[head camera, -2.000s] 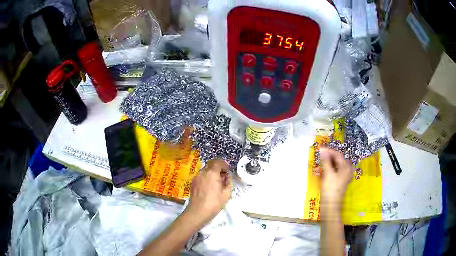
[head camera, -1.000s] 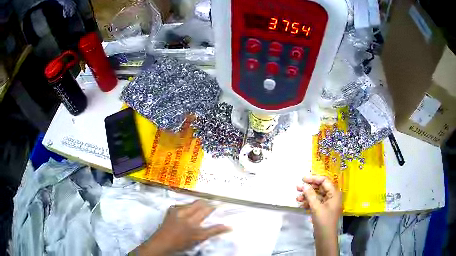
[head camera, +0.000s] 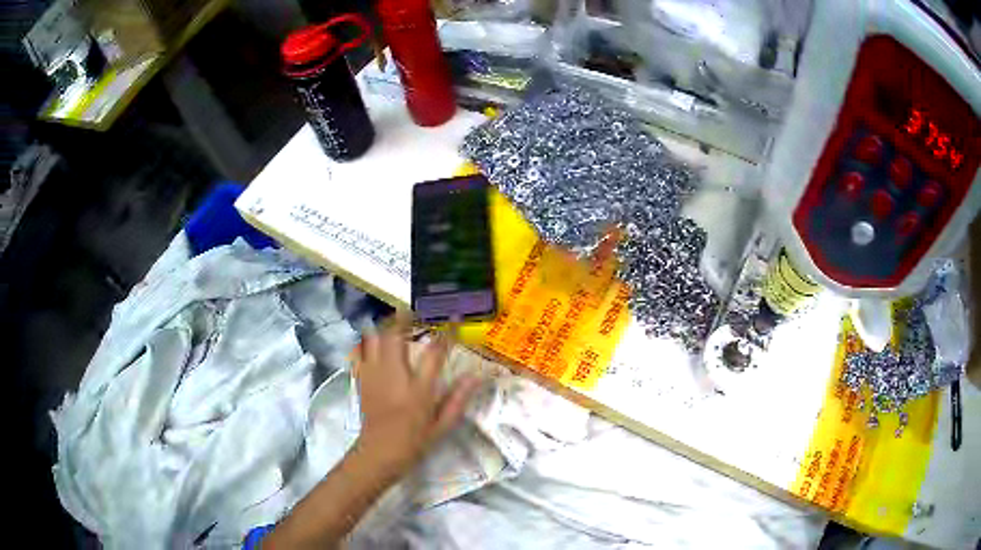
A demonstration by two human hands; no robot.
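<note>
My left hand [head camera: 400,392] is spread open over the pale grey-white cloth [head camera: 204,397] at the table's front edge, just below the smartphone [head camera: 454,252]. It holds nothing that I can see. My right hand is out of the picture. The snap press [head camera: 796,242] stands at the right, its head cut off by the frame edge, with red digits 3754. Its lower die [head camera: 736,355] has nothing visible held over it. More pale cloth lies along the front edge.
A large heap of silver snap rings [head camera: 581,161] lies left of the press. A smaller heap [head camera: 893,371] lies on yellow tape [head camera: 850,462] at the right. A black bottle [head camera: 331,113] and a red bottle [head camera: 417,64] stand at the back left. A thin black pen [head camera: 955,414] lies far right.
The view has turned left, so the table things sit further right. My left hand has moved left to below the phone, fingers spread. My right hand has left the picture. The display still reads 3754.
</note>
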